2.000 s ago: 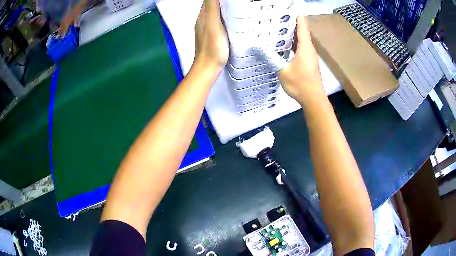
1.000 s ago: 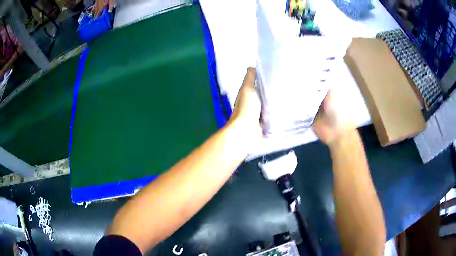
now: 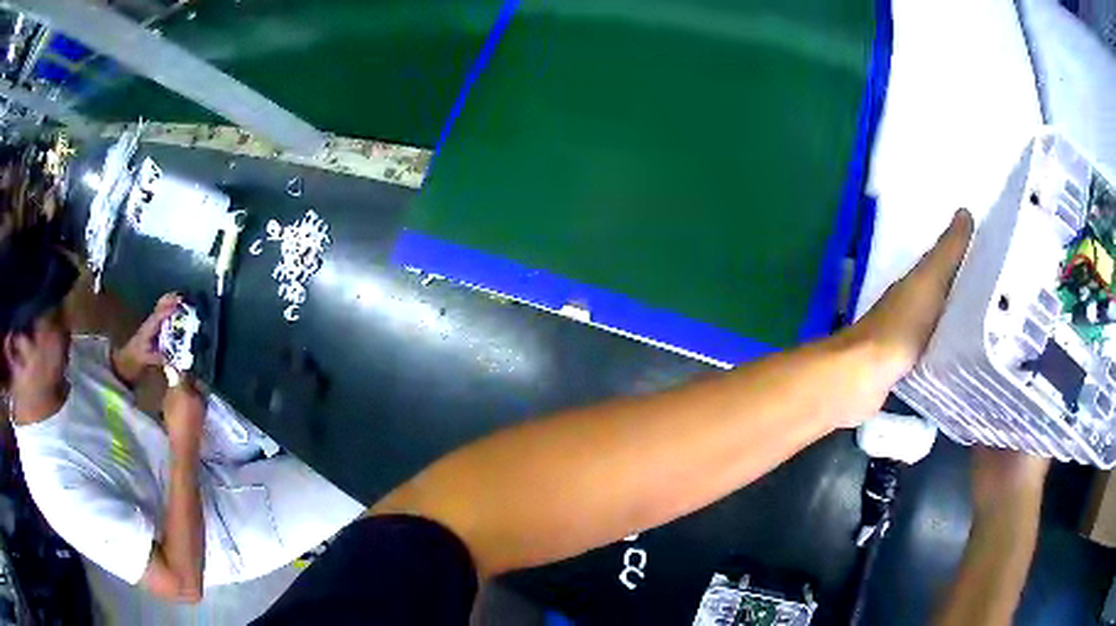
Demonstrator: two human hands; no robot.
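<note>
A stack of white plastic housings (image 3: 997,355) is at the right edge, tilted, with a circuit board and a yellow component showing in its open top housing. My left hand (image 3: 912,312) presses flat on the stack's left side. My right hand (image 3: 1010,471) is at the stack's underside; its fingers are hidden behind the housings. A hammer or mallet (image 3: 897,438) with a white head and black handle lies on the bench just below the stack. An open housing with a circuit board (image 3: 755,607) lies at the bottom edge.
A blue-edged green board (image 3: 661,159) lies at the far side. Small white clips (image 3: 297,257) are piled on the dark bench (image 3: 404,367); a few C-shaped clips (image 3: 633,566) lie nearer. A neighbouring worker (image 3: 135,465) at left holds a small part. A white sheet (image 3: 948,110) lies behind the stack.
The view has swung left, bringing the neighbouring worker into view. The stack, held between both hands, is now tilted at the right, nearer, with its open top facing the camera more.
</note>
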